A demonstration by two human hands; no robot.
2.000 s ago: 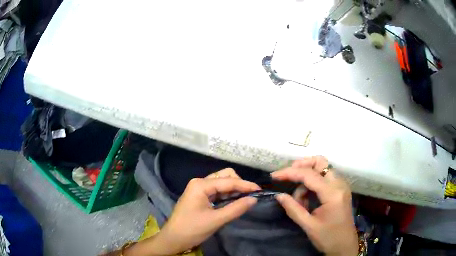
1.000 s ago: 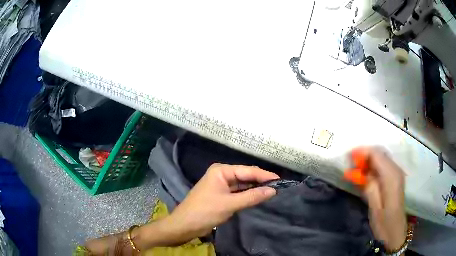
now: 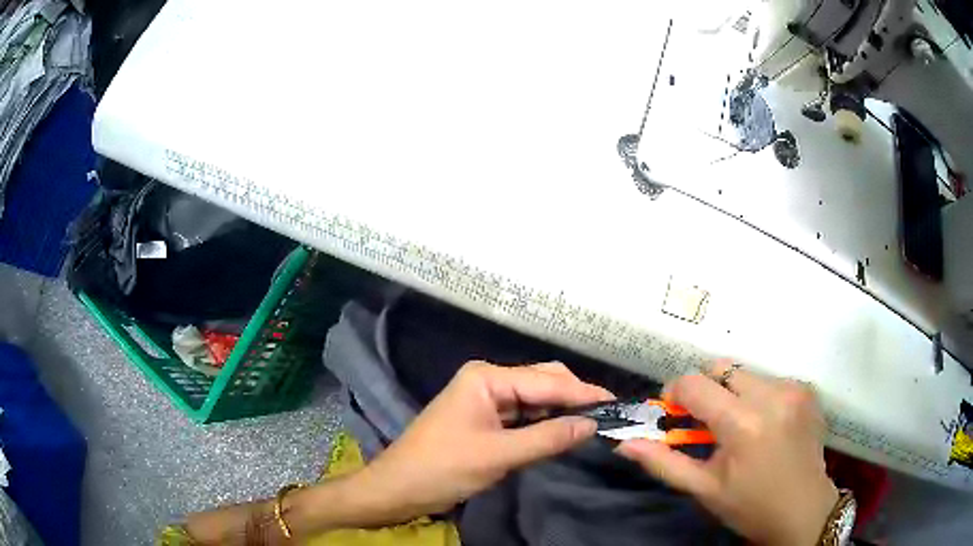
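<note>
A dark denim jacket [image 3: 608, 496] lies on the lap below the table edge, its greyer side showing. My left hand [image 3: 496, 421] pinches a dark seam edge between thumb and fingers. My right hand [image 3: 736, 448] holds orange-handled thread snips [image 3: 688, 435]. Their blades point left and are apart, right at the pinched seam by my left fingertips. Whether a thread lies between the blades cannot be told.
The white machine table [image 3: 395, 139] with a ruler edge spans above the hands. The sewing machine needle area [image 3: 832, 91] is upper right, with a black flat object [image 3: 919, 203] beside it. A green basket [image 3: 208, 395] with dark garments stands lower left.
My right hand let go of the seam, took the orange snips and brought them left to the seam. My left hand still pinches the cloth. The view has shifted.
</note>
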